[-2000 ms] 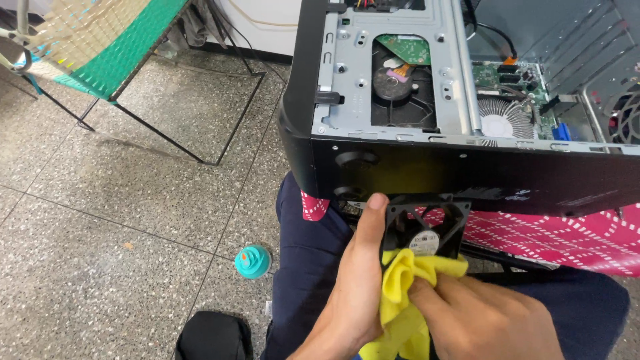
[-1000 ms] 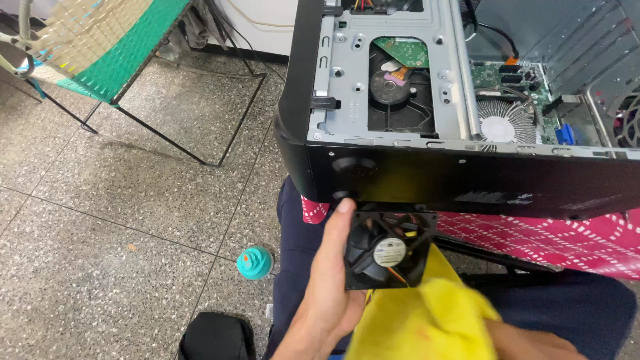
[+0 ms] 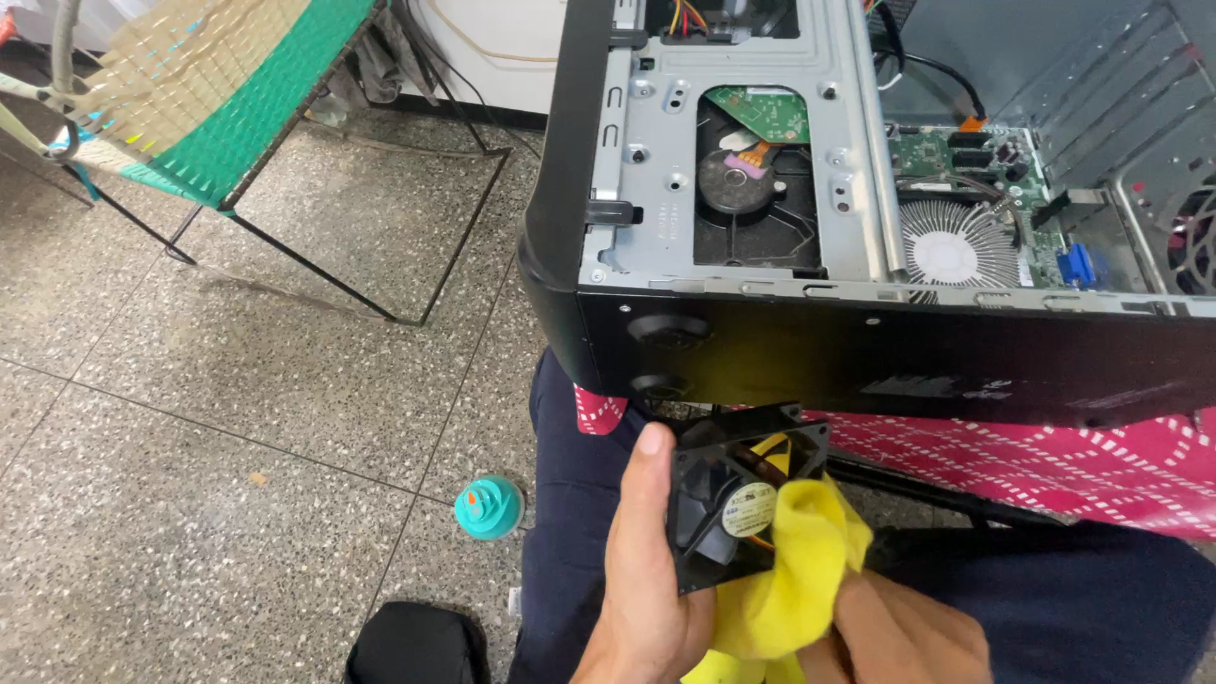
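A black computer case fan (image 3: 698, 522) with a round label on its hub is tilted below the computer case, gripped along its left side by my left hand (image 3: 651, 579). My right hand (image 3: 883, 627) holds a yellow cloth (image 3: 807, 570), whose bunched end lies against the right part of the fan; some yellow also shows between the blades. The black computer case (image 3: 855, 361) stands open above both hands, showing its metal drive bay frame (image 3: 655, 237), a hard drive's circuit board (image 3: 769, 114), a round finned heatsink (image 3: 945, 252) and the green motherboard (image 3: 978, 152).
A red and white patterned cloth (image 3: 1073, 465) lies under the case. On the speckled floor to the left are a turquoise-capped container (image 3: 489, 508) and a black object (image 3: 413, 646). A woven chair (image 3: 237, 104) with thin metal legs stands at the upper left.
The yellow cloth, below the fan a second ago, now presses on its right part. The fan has turned in my left hand and its face is tilted differently.
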